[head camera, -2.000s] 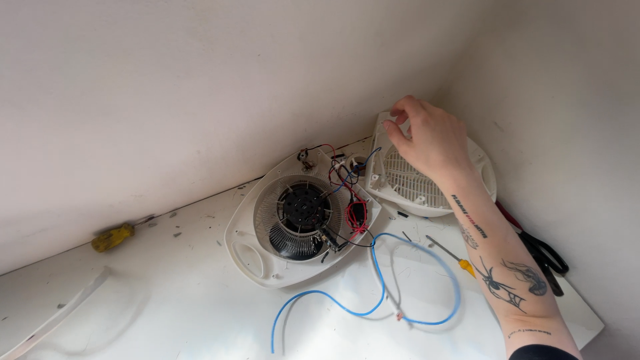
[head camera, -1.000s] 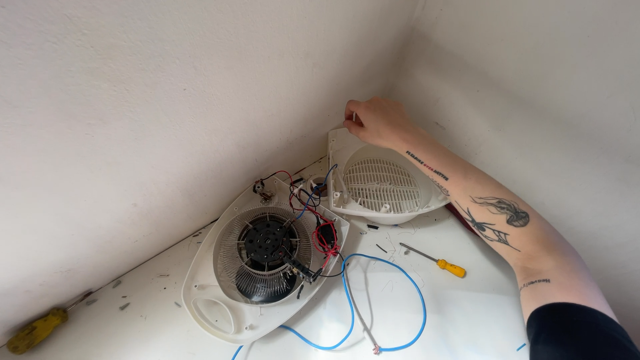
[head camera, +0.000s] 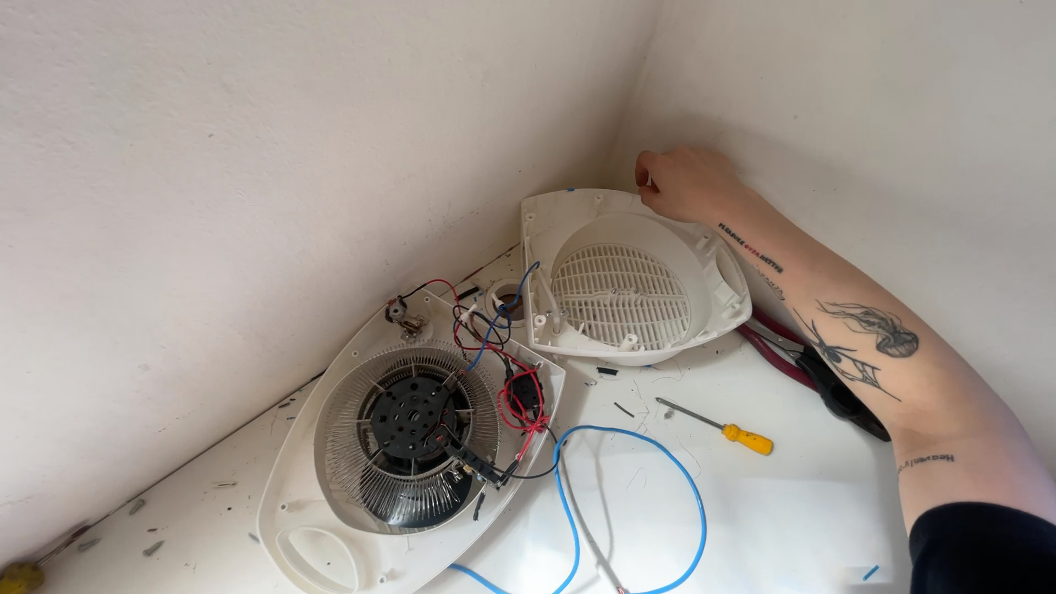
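My right hand (head camera: 689, 183) is at the upper rim of a white plastic fan-heater cover with a round grille (head camera: 623, 289), its fingers curled; whether they grip the rim or something small is hidden. My left hand is out of view. Left of the cover lies the other housing half (head camera: 309, 495), with a ring-shaped heating element (head camera: 342, 437) and a black motor hub (head camera: 412, 417) in it. Red, blue and black wires (head camera: 521, 412) run over its right side. A thermostat-like metal part (head camera: 398, 310) sits near its top corner.
A yellow-handled screwdriver (head camera: 747, 439) and a looped blue wire (head camera: 701, 503) lie on the white table. Dark-red-handled pliers or cutters (head camera: 775, 355) are partly under my forearm. A roll of tape (head camera: 505, 299) stands between the housing halves. Walls meet behind the cover.
My right hand has moved from over the grille to the cover's far rim, then rightward along it. The cover stands turned differently than two seconds ago. The view has shifted.
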